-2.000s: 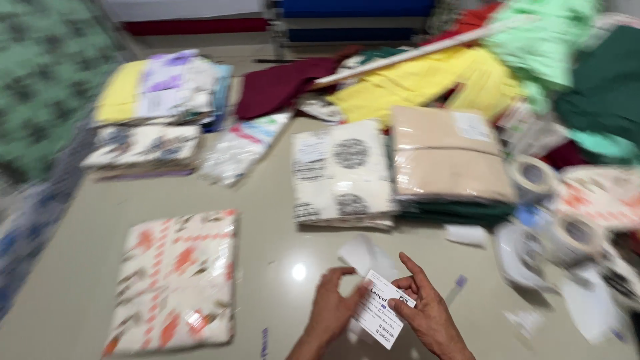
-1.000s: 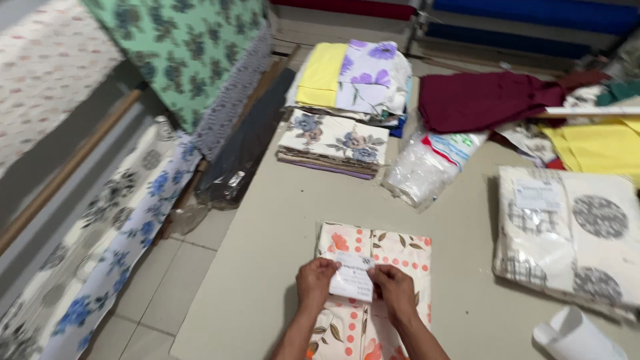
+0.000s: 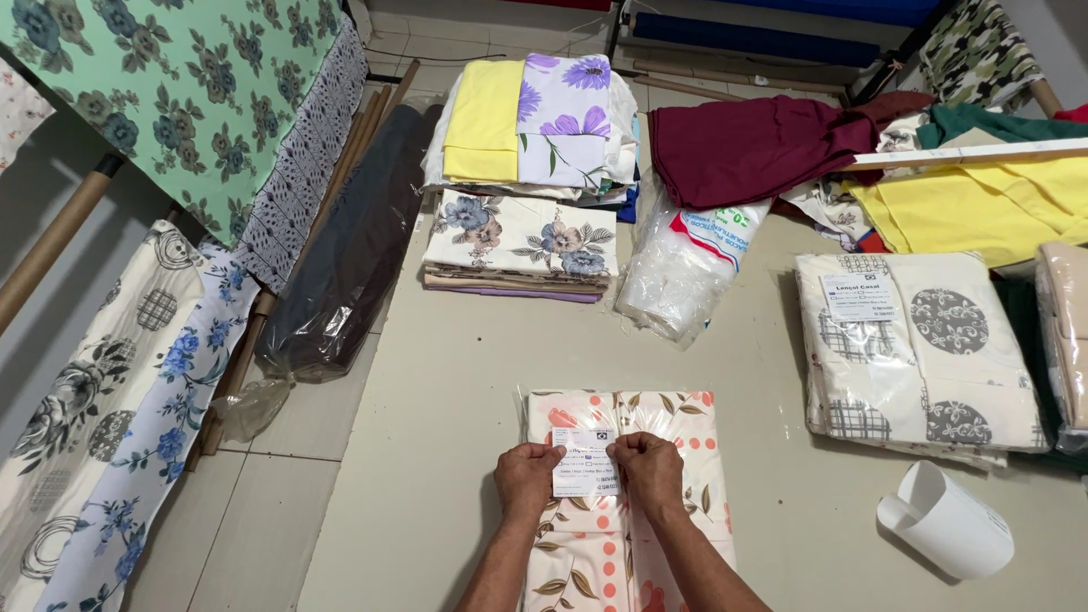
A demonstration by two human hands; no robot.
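A white printed label (image 3: 586, 476) lies against a folded floral fabric set in clear plastic (image 3: 578, 565), cream with coral flowers, dots and brown leaves. My left hand (image 3: 529, 480) pinches the label's left edge between thumb and finger. At its right edge, my right hand (image 3: 650, 472) has thumb and fingertips on it in the same way. Both forearms rest over the lower part of the package. Whether the label is stuck down cannot be told.
A table (image 3: 442, 425) carries folded fabric stacks (image 3: 523, 238), a plastic bag pack (image 3: 680, 263), a labelled package with grey circles (image 3: 926, 365), curled white paper (image 3: 943, 523) and loose maroon cloth (image 3: 756, 144). Fabric rolls (image 3: 340, 255) lean at the left.
The label was held in both hands away from the coral floral package two seconds ago; one second ago it was over the package. The view has swung left, then partly back.
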